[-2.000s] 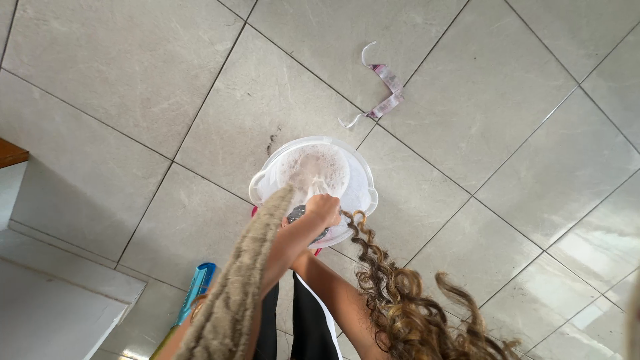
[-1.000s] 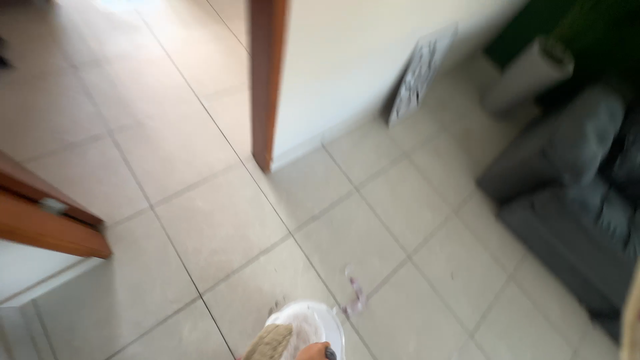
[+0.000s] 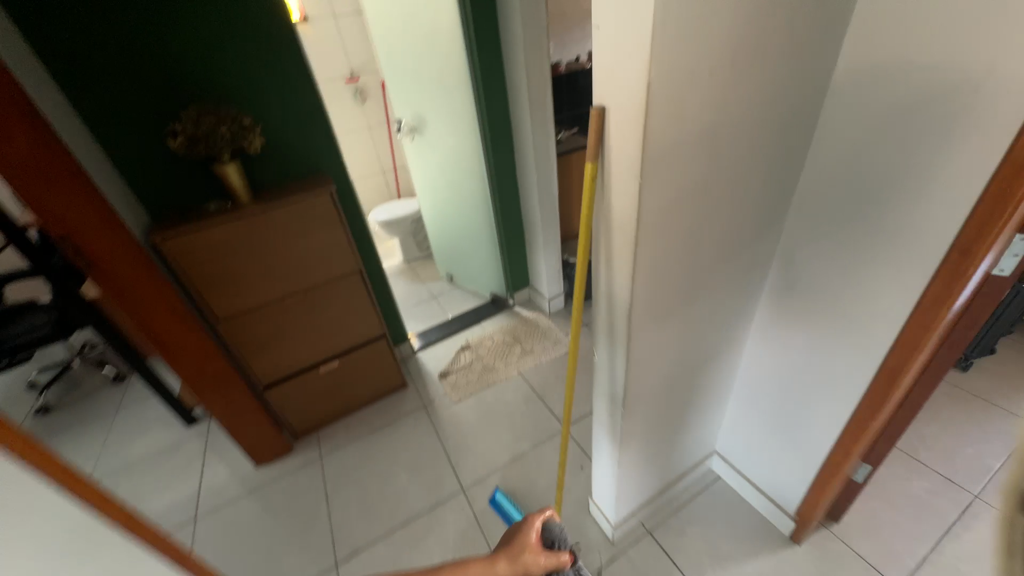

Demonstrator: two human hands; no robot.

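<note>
My left hand (image 3: 534, 546) comes in from the bottom edge, its fingers closed on a grey cloth (image 3: 560, 544) that looks wet. The cloth's lower part is cut off by the frame. Just beyond the hand, on the tiled floor, lies the blue head of a floor tool (image 3: 506, 506). A long yellow pole (image 3: 578, 320) with a brown end leans against the wall corner; its foot is hidden behind my hand. Whether the pole joins the blue head cannot be seen. My right hand is out of view.
A white wall corner (image 3: 628, 320) stands right of the pole. Ahead, a woven mat (image 3: 504, 352) lies before a bathroom doorway with a frosted door (image 3: 432, 144). At left are a brown cabinet (image 3: 320, 320) and a wooden door frame (image 3: 152, 288); another wooden frame (image 3: 920, 352) is at right.
The view has swung up from the floor to the hallway. Both hands were together at a white bucket of suds; the bucket and my right hand are now out of view.
</note>
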